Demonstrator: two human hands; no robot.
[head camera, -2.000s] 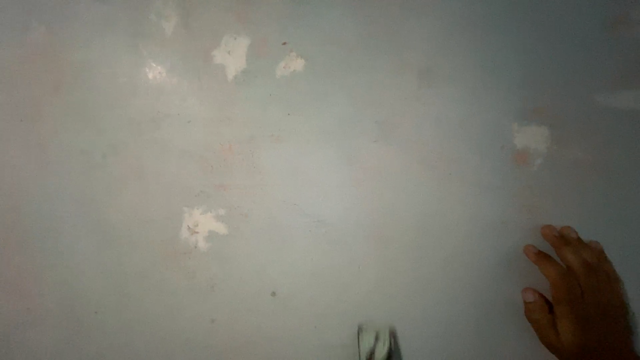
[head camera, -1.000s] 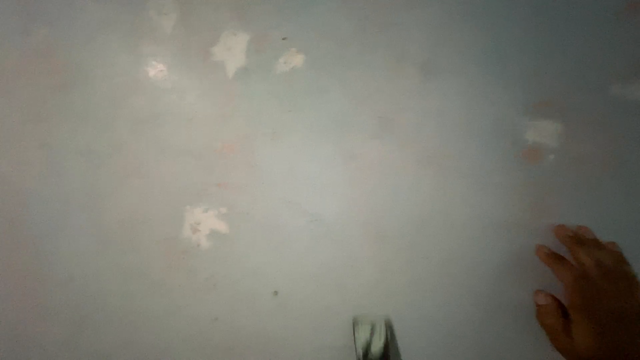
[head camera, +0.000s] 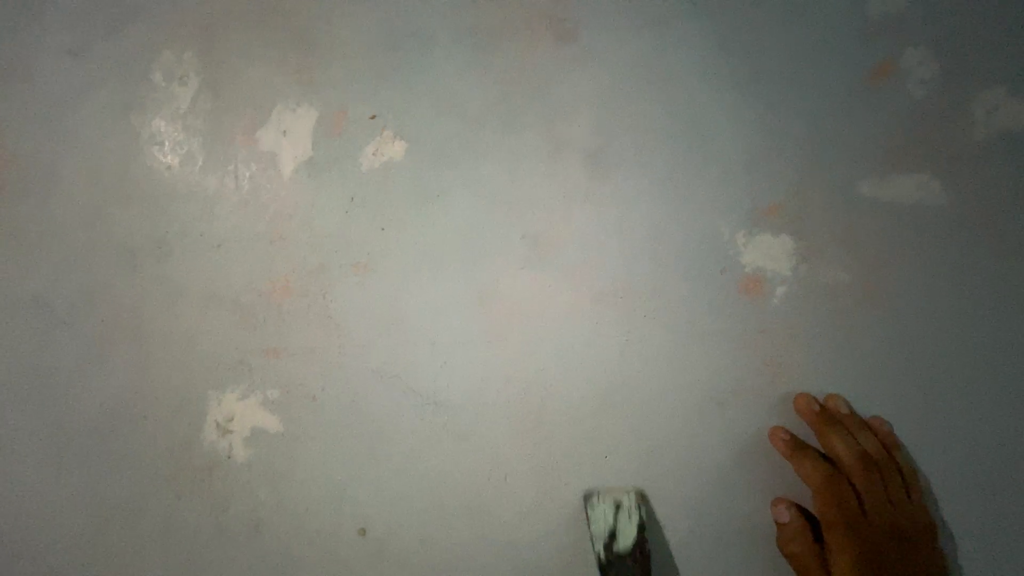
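Note:
My right hand (head camera: 860, 488) rests on the grey painted surface (head camera: 520, 336) at the lower right, back of the hand showing, fingers and thumb spread, nothing held. To its left, at the bottom edge, a narrow tool (head camera: 616, 520), apparently a putty knife, shows its blade end smeared with pale filler and dark marks. Its handle is out of frame, and so is whatever holds it. My left hand is not in view.
Whitish filler patches mark the surface: a jagged one (head camera: 240, 424) at lower left, two (head camera: 288, 138) (head camera: 385, 150) at upper left, one (head camera: 766, 253) above my right hand. Fainter patches (head camera: 902, 189) lie at upper right, with reddish spots (head camera: 752, 286) between.
The view has shifted, so the patches sit further left and lower. Against them the tool has moved right, nearer my right hand, which keeps about the same place on the surface.

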